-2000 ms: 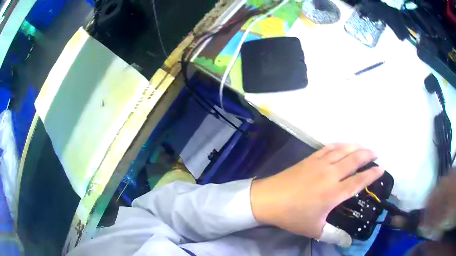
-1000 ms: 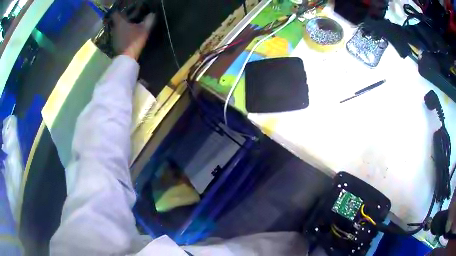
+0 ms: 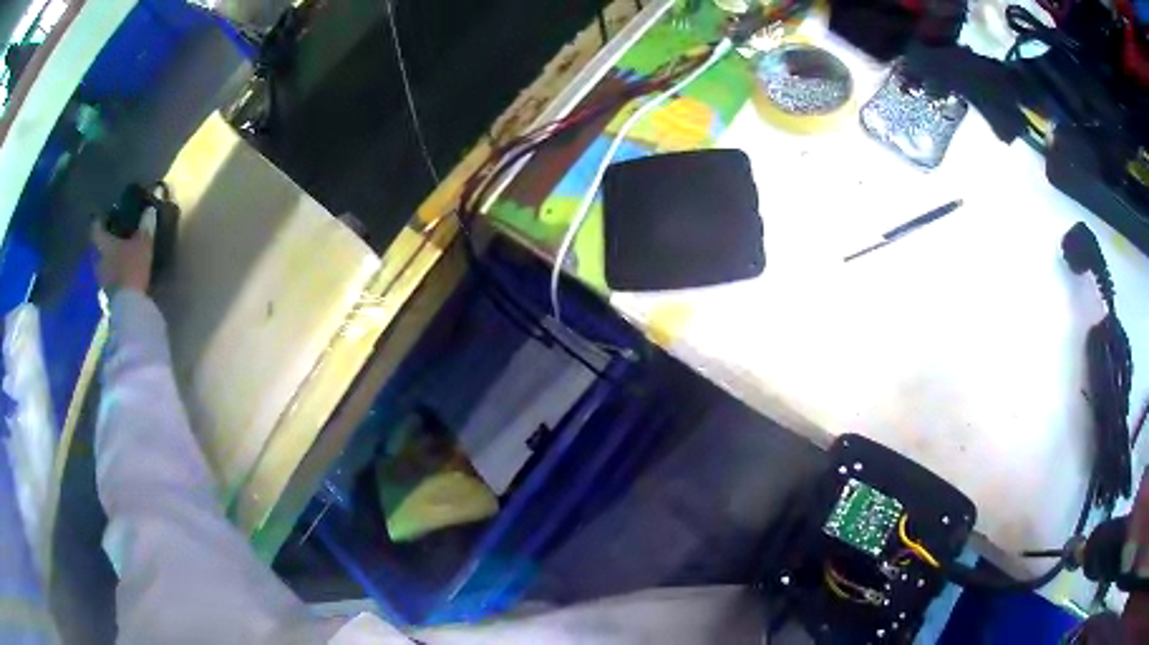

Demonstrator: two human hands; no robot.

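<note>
An open black housing base (image 3: 926, 491) lies at the bench edge, lower right. It holds a green circuit board (image 3: 862, 517), yellow wires and bright screw dots. My left hand (image 3: 126, 258) is at the far left, far from the housing, closed around a small black object (image 3: 158, 233) that I cannot identify. My right hand (image 3: 1138, 548) is mostly cut off by the right edge. It grips a dark tool, likely the electric screwdriver (image 3: 1103, 554), whose thin bit points left near the housing's right side.
A flat black cover (image 3: 684, 219) lies on the white bench (image 3: 869, 328). A round screw tray (image 3: 804, 122), a clear squarish tray (image 3: 917, 116) and a thin dark stick (image 3: 920, 222) lie beyond. A black power cord (image 3: 1109, 391) is at right. A pale board (image 3: 271, 290) is at left.
My left hand has left the housing, reached to a black object at the upper left, and is now lower at the far left with a black object. The housing's circuit board is now uncovered.
</note>
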